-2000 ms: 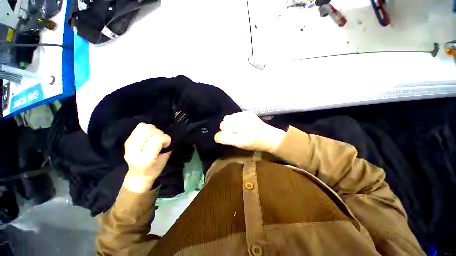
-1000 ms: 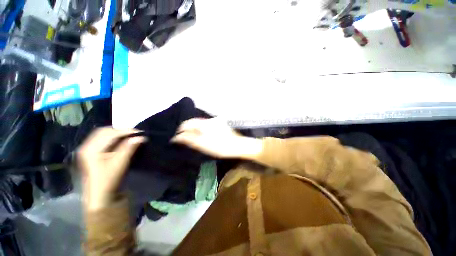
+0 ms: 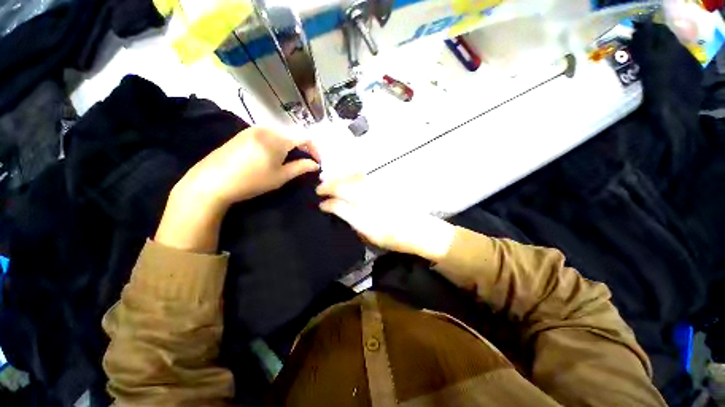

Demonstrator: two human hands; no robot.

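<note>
A large soft black garment (image 3: 278, 254) lies over the table's left part and hangs down in front of me. My left hand (image 3: 246, 168) pinches its edge between thumb and fingers, just below the sewing machine's needle area (image 3: 318, 119). My right hand (image 3: 381, 213) holds the same edge close beside it, with the fingertips of both hands nearly touching. The presser foot and needle are too small and blurred to tell apart. No eyelets can be seen.
The white sewing machine head (image 3: 413, 20) stands at the top, with a shiny metal part (image 3: 296, 60) at its left. Red-handled snips (image 3: 397, 87) and a second red and blue tool (image 3: 463, 54) lie on the bed. More black fabric (image 3: 604, 191) is piled at the right.
The view has turned to the machine head. My hands have brought the black garment from the table's front edge up to the needle area and hold its edge close together.
</note>
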